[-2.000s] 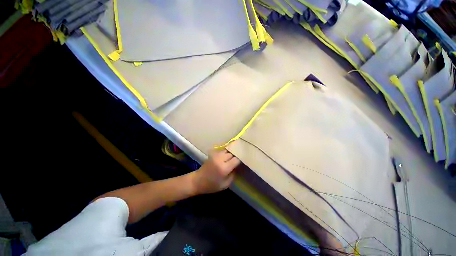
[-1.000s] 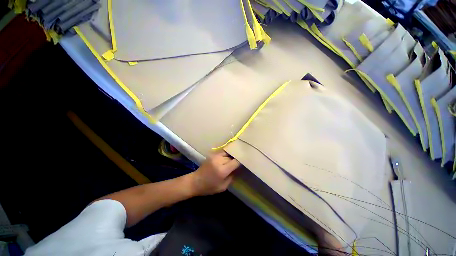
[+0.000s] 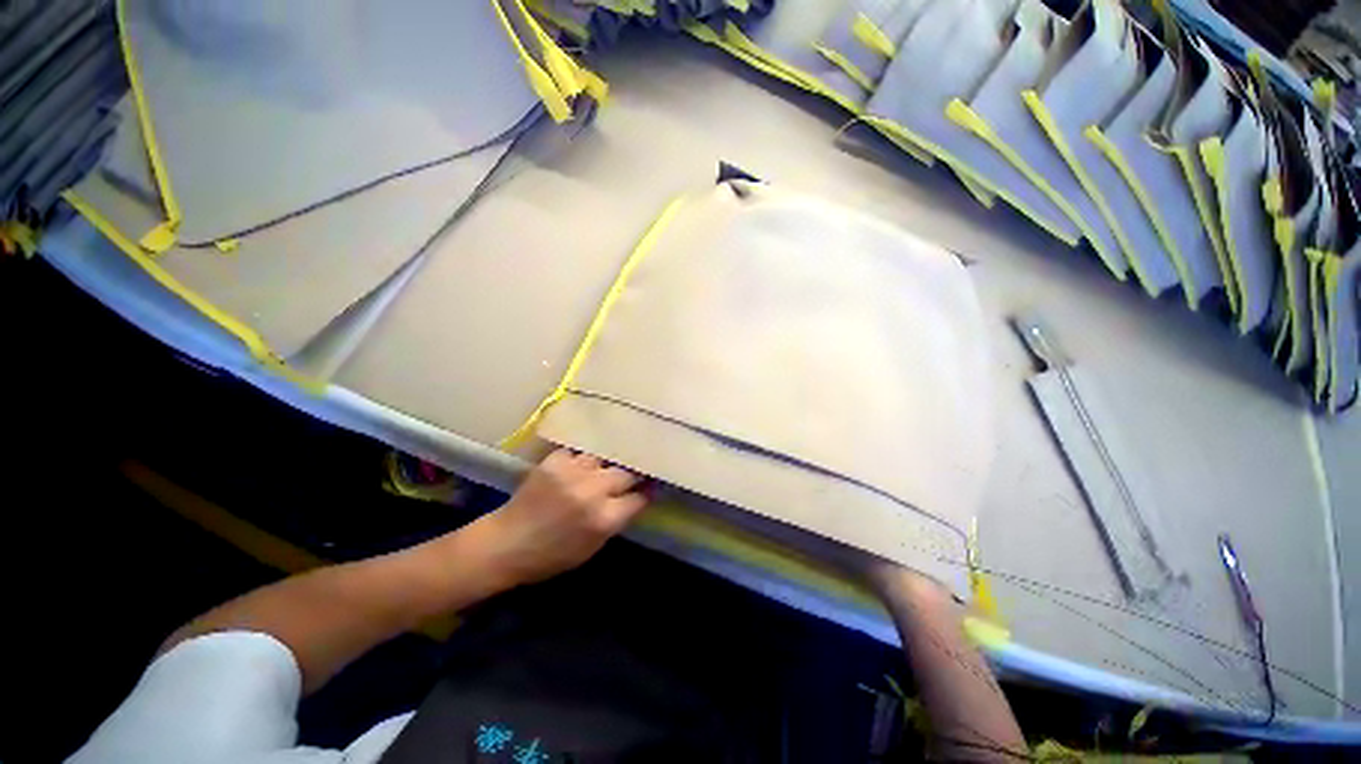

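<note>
A grey-beige panel point(image 3: 791, 329) with a yellow edge strip down its left side lies in front of me, a small dark tab at its far left corner. A thin dark line runs across it above the near edge. My left hand point(image 3: 575, 511) grips the panel's near left corner, its fingertips under the edge. My right hand point(image 3: 918, 605) reaches under the near edge at the right corner; its fingers are hidden beneath the panel, so its grip does not show.
Overlapping yellow-edged panels point(image 3: 343, 90) lie at the left. A row of folded panels point(image 3: 1045, 135) stands along the far edge. A flat grey bar point(image 3: 1097, 485) with a thin rod lies right of the work. A slim tool point(image 3: 1239, 579) with a dark cord lies farther right.
The view has swung right, so the panel and table appear farther left, and the right forearm and slim tool now show. My left hand still holds the same corner.
</note>
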